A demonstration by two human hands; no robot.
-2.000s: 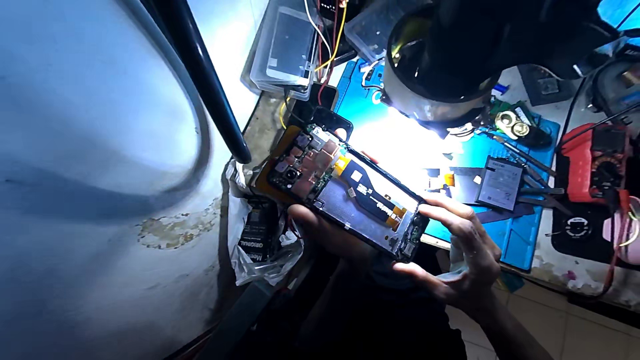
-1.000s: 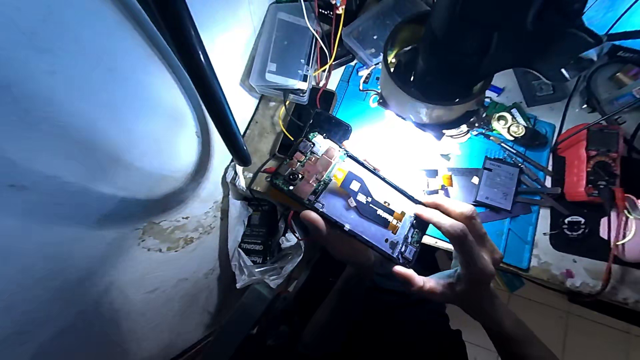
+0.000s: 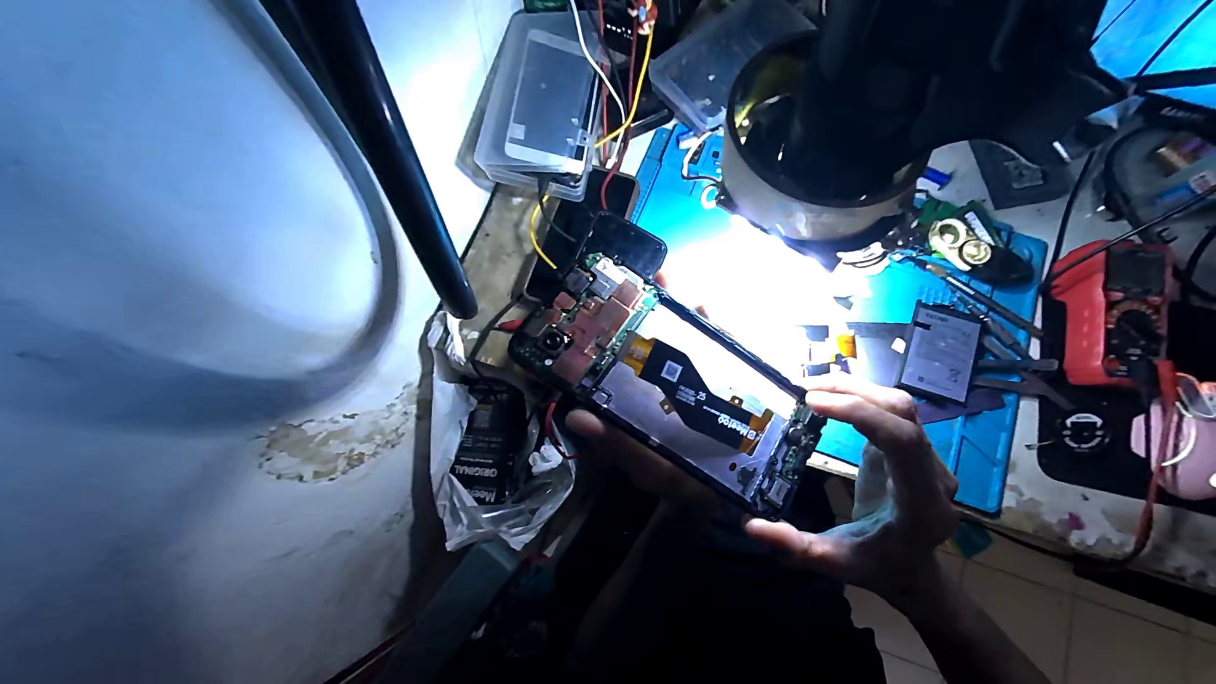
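Observation:
Both my hands hold an opened smartphone [image 3: 622,418], tilted, its inside facing up. Its circuit board [image 3: 594,323] and camera lie at the upper left end. A black flex cable [image 3: 698,394] with orange ends runs along the bare battery bay. My left hand [image 3: 636,456] supports the lower long edge from beneath, mostly in shadow. My right hand [image 3: 888,475] grips the lower right end between thumb and fingers. Just beyond the board end lies a dark phone [image 3: 627,245]. A phone battery [image 3: 939,351] rests on the blue repair mat [image 3: 978,456], right of the phone.
A black microscope or lamp head [image 3: 817,142] hangs over the mat. Tweezers [image 3: 988,304] lie near the battery. A red multimeter [image 3: 1116,313] stands at the right. A plastic box [image 3: 532,104], loose wires and a plastic bag [image 3: 503,522] are at the left, beside a black pole [image 3: 399,161].
The phone has tilted slightly in my hands, and an orange-brown edge seen around its board end two seconds ago no longer shows. Both hands keep hold of it.

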